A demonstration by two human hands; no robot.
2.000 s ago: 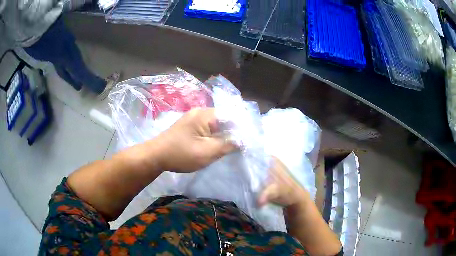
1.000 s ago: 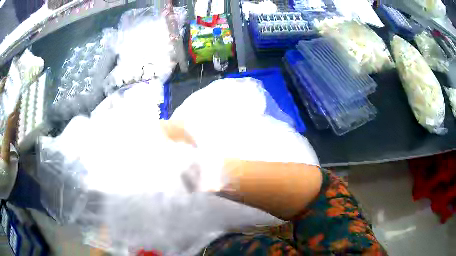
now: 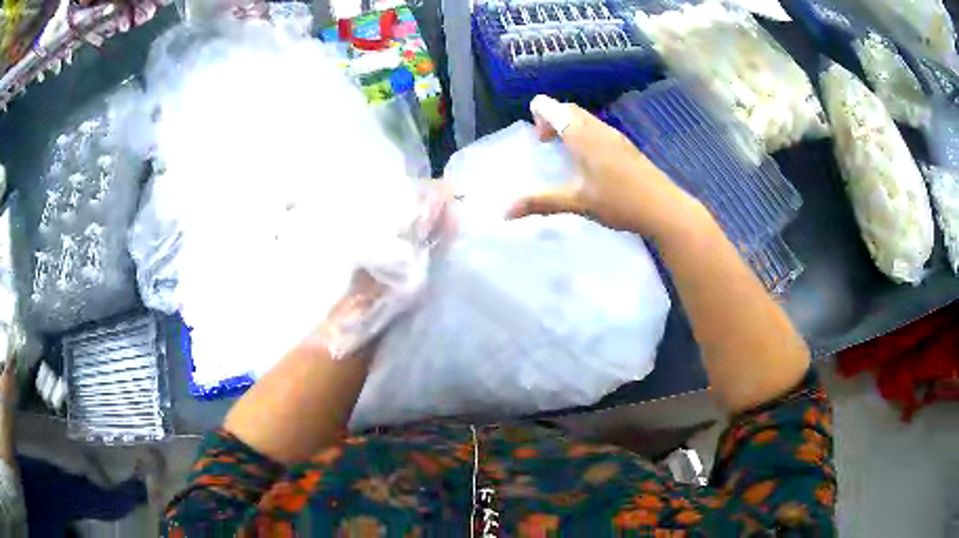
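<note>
A large whitish poly bag (image 3: 526, 315) lies at the bench's front edge, close to my body. A second bulging white mass in clear plastic (image 3: 273, 200), overexposed, lies to its left; whether the two are joined is unclear. My left hand (image 3: 394, 278) is between them, partly covered by crinkled clear film, its fingers closed on the plastic. My right hand (image 3: 573, 168) is over the top of the right-hand bag, thumb and fingers apart, with a white wrap on one fingertip. Part of a blue tray (image 3: 216, 384) shows under the left mass.
Clear blister trays (image 3: 116, 378) stand left. Blue trays with white parts (image 3: 557, 47) stand behind a metal post (image 3: 460, 74). Clear ribbed trays (image 3: 726, 168) and bags of cream parts (image 3: 878, 173) lie right. A floral bag (image 3: 389, 58) stands at the back. Red stools (image 3: 910, 357) are on the floor.
The bags have come from below the bench onto it. Since the last earlier frame, the white masses have spread apart, and my right hand has moved up and right with its fingers spread.
</note>
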